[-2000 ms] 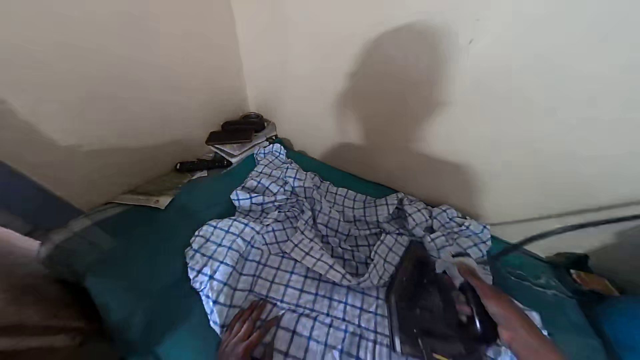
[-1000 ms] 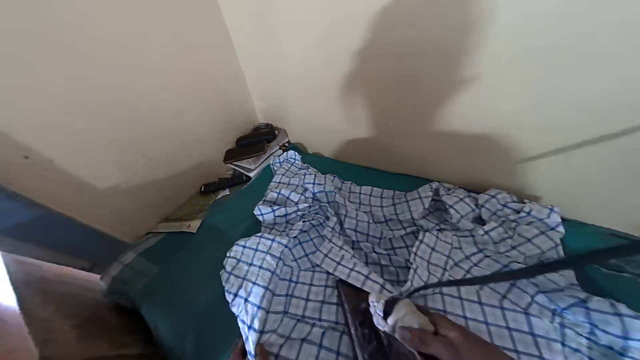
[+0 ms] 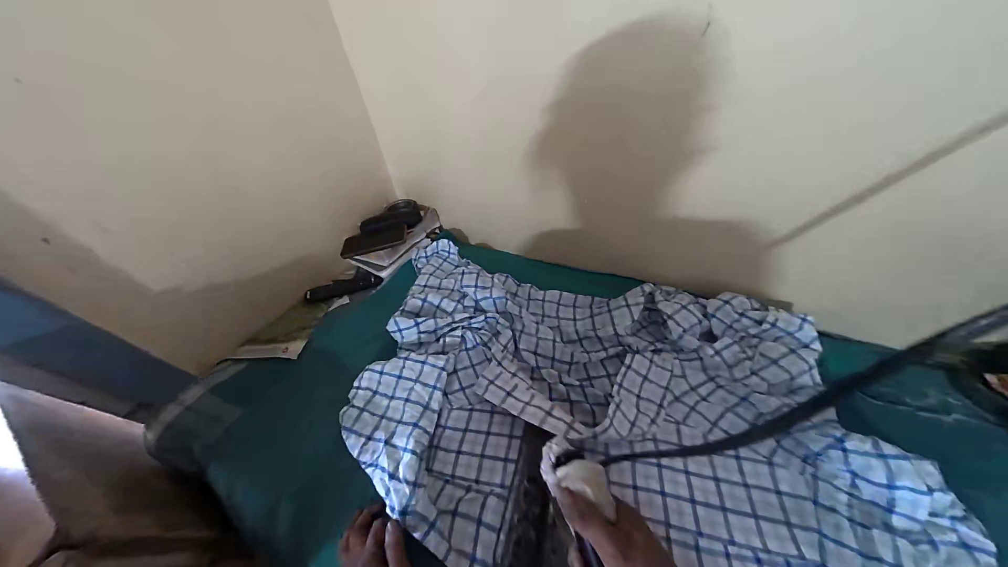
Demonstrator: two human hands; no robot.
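A crumpled white shirt with blue checks (image 3: pixel 709 402) lies spread over a green cloth-covered surface (image 3: pixel 315 425). My right hand (image 3: pixel 618 531) grips the handle of a dark clothes iron (image 3: pixel 529 504), which rests on the checked fabric near the bottom of the view. Its black cord (image 3: pixel 772 425) leaves a pale wrapping (image 3: pixel 584 476) at the handle and runs over the shirt to the right. My left hand (image 3: pixel 374 539) is at the shirt's lower left edge, its fingers against the fabric; whether they pinch it is unclear, as the palm is cut off.
Behind the surface, two walls meet in a corner. A dark phone (image 3: pixel 375 241) and other dark items lie on a stack of papers (image 3: pixel 405 252) there, with a black object (image 3: pixel 342 287) and a printed sheet (image 3: pixel 272 339) nearer. Another dark object (image 3: pixel 988 378) sits at the right edge.
The iron in my right hand has moved left across the shirt. Its cord now crosses over the fabric. The view has shifted somewhat.
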